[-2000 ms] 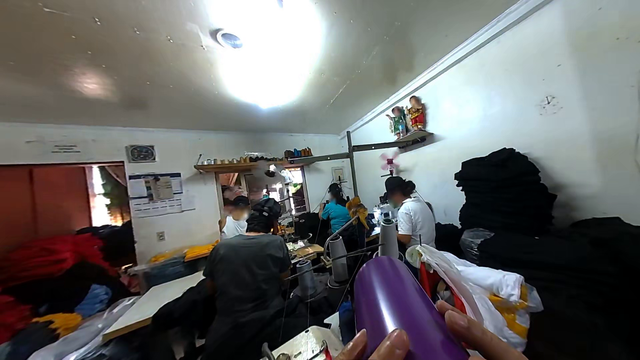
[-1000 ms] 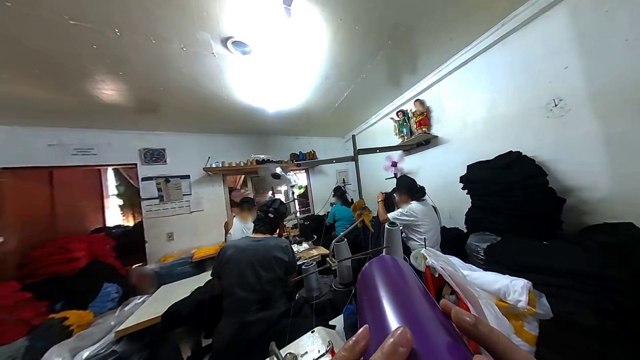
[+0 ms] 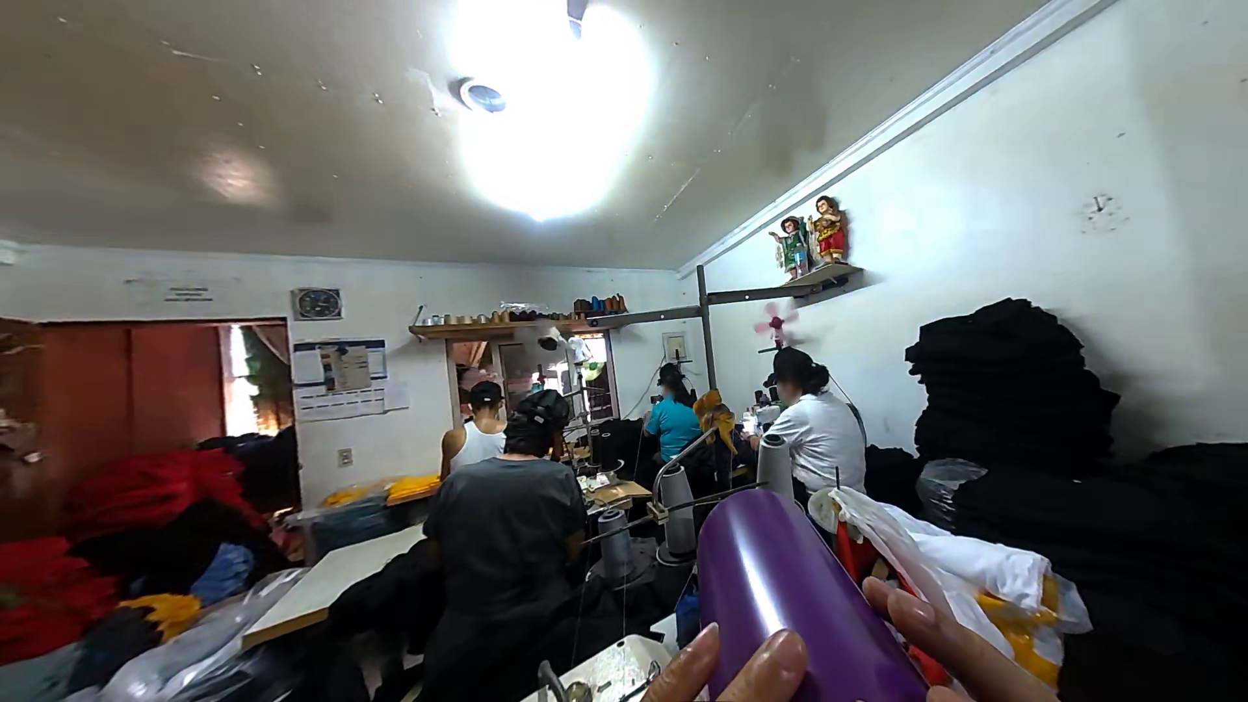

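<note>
A smooth purple cylinder (image 3: 790,604) fills the lower middle of the head view, tilted away from me. My left hand (image 3: 731,668) touches its near left side with the fingertips, and my right hand (image 3: 955,639) lies along its right side. The two hands hold it between them; its near end and my palms are cut off by the lower edge. Just left of it is the white top of a sewing machine (image 3: 609,673), partly in view. Grey thread cones (image 3: 678,512) stand beyond the cylinder, near a metal thread stand (image 3: 661,509).
Several people sit ahead, the nearest in a dark grey shirt (image 3: 512,526). White cloth in clear plastic (image 3: 975,565) is at right, before stacked black fabric (image 3: 1009,385). A pale tabletop (image 3: 331,580) and red fabric (image 3: 161,492) are at left.
The person in white at the right had a raised arm one second ago and now has it lowered. My hands stay on the purple cylinder.
</note>
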